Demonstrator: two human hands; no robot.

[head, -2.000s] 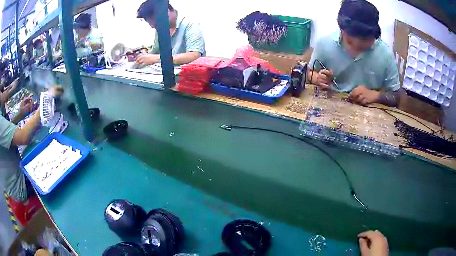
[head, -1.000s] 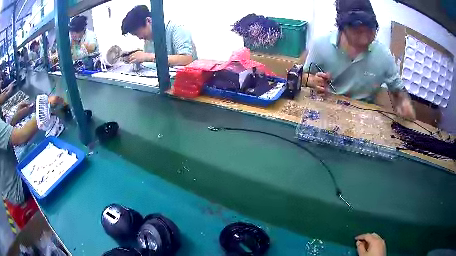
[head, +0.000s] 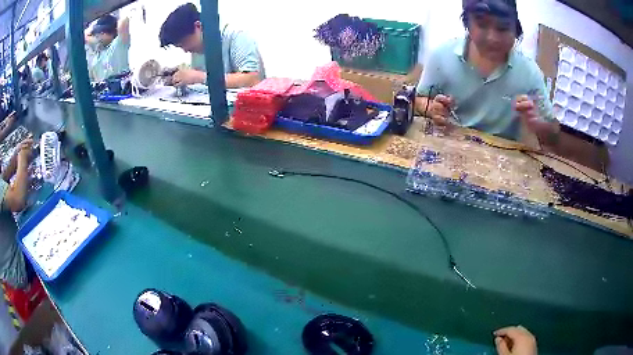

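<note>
A round black housing (head: 338, 336) lies open side up on the bench near the bottom edge. Black domed housings (head: 161, 313) cluster to its left, one with a pale slot on top; the lowest are cut off by the edge. A small clear and white cluster (head: 437, 344) lies between the open housing and my right hand (head: 515, 341). My right hand is at the bottom edge, fingers curled and partly cut off; whether it holds anything is hidden. My left hand is out of the picture.
The green belt (head: 333, 229) carries a black cable (head: 409, 201) and a black housing (head: 133, 178). A blue tray (head: 103, 220) of white pieces is at left, beside a green post (head: 90, 125). Across are red bags (head: 253, 111), a clear tray (head: 479, 197) and seated workers.
The cable and the housing on the belt have moved left. The whole view has shifted slightly. The worker opposite has looked up and raised a hand. My right hand is nearly unchanged.
</note>
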